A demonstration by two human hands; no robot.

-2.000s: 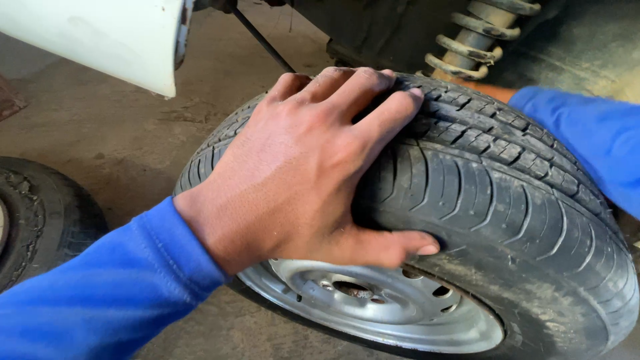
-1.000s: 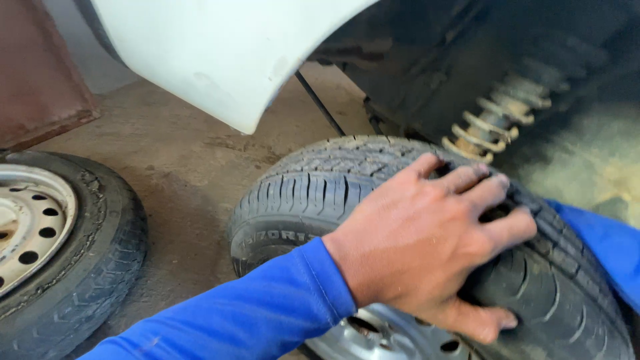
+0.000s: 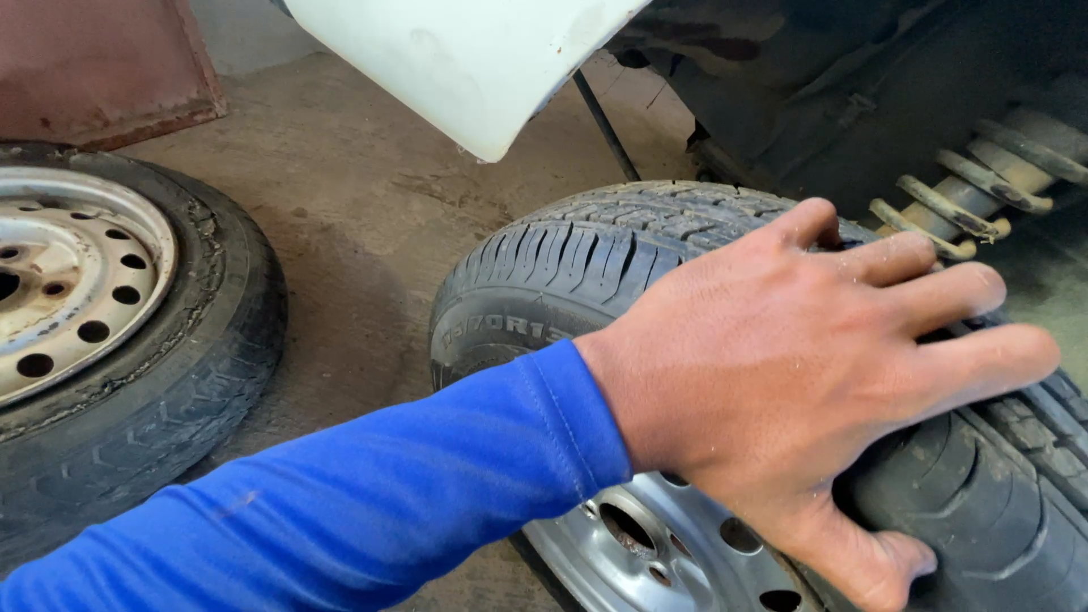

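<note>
My left hand, in a blue sleeve, lies over the tread and upper sidewall of a car tire, fingers spread across the top and thumb down the sidewall. A silver steel wheel rim fills the tire, partly hidden by my wrist and sleeve. Behind the tire, at the right, a suspension coil spring shows in the dark wheel well. My right hand is out of sight in this frame.
At the left lies a second, worn tire on a rusty steel rim. A white car body panel hangs over the concrete floor. A reddish metal sheet stands at the upper left, and a thin dark rod leans behind the tire.
The view has swung left, bringing more of the second tire in. My left hand stays on the tire. The right blue sleeve, seen behind the tire before, is out of view.
</note>
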